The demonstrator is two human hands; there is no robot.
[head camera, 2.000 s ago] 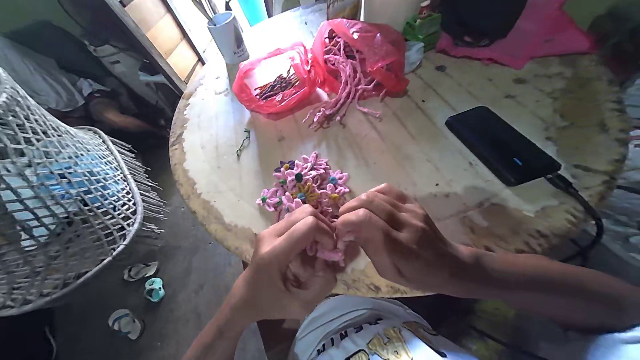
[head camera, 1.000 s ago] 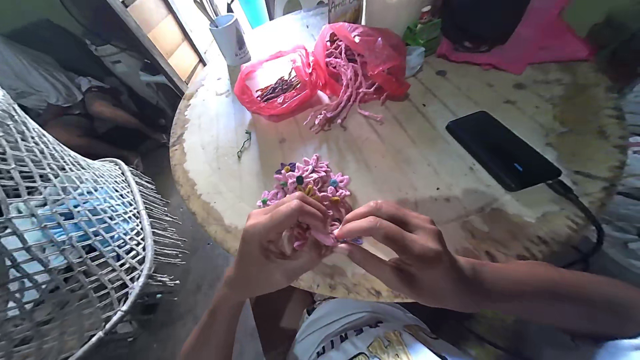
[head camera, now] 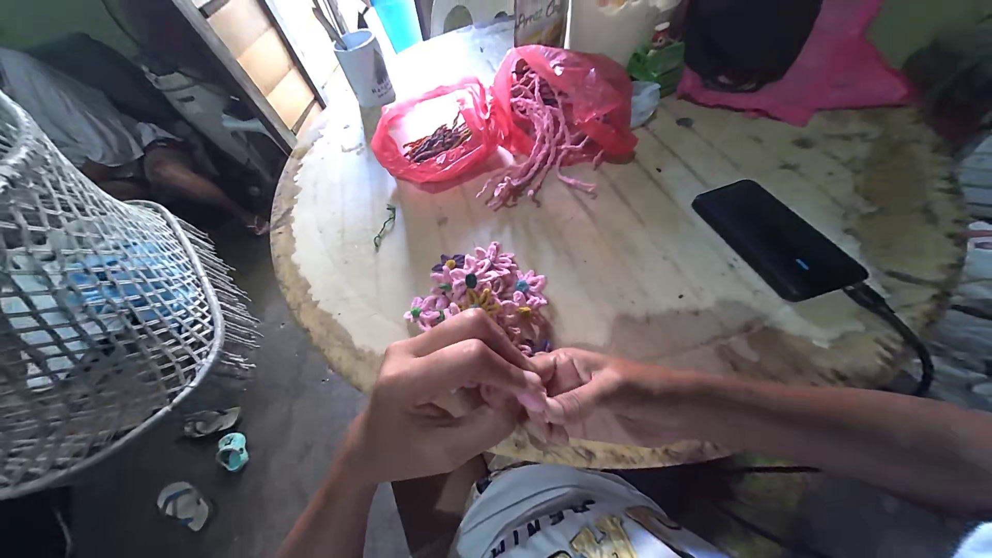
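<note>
My left hand point(head camera: 449, 395) and my right hand point(head camera: 593, 391) meet at the near edge of the round table, fingertips pinched together on a small pink piece point(head camera: 532, 399) that is mostly hidden by the fingers. Just beyond them lies a pile of pink flowers made of fuzzy stems point(head camera: 488, 283), with a few purple and yellow ones and green and blue centres. Farther back, a red plastic bag point(head camera: 612, 116) spills twisted pink strands point(head camera: 535, 155). Beside it, another open red plastic bag point(head camera: 395, 155) holds dark multicoloured twisted strands point(head camera: 438, 143).
A black power bank or phone point(head camera: 779, 240) with a cable plugged in lies at the right. A green twisted strand point(head camera: 384, 226) lies left of centre. A white mug point(head camera: 364, 70) stands at the back. A woven hanging chair point(head camera: 116, 310) is at the left; a person's leg point(head camera: 182, 174) shows behind.
My right hand has turned and its fingers have closed in against the left hand's fingertips. Pink material that showed between the hands earlier is now mostly covered.
</note>
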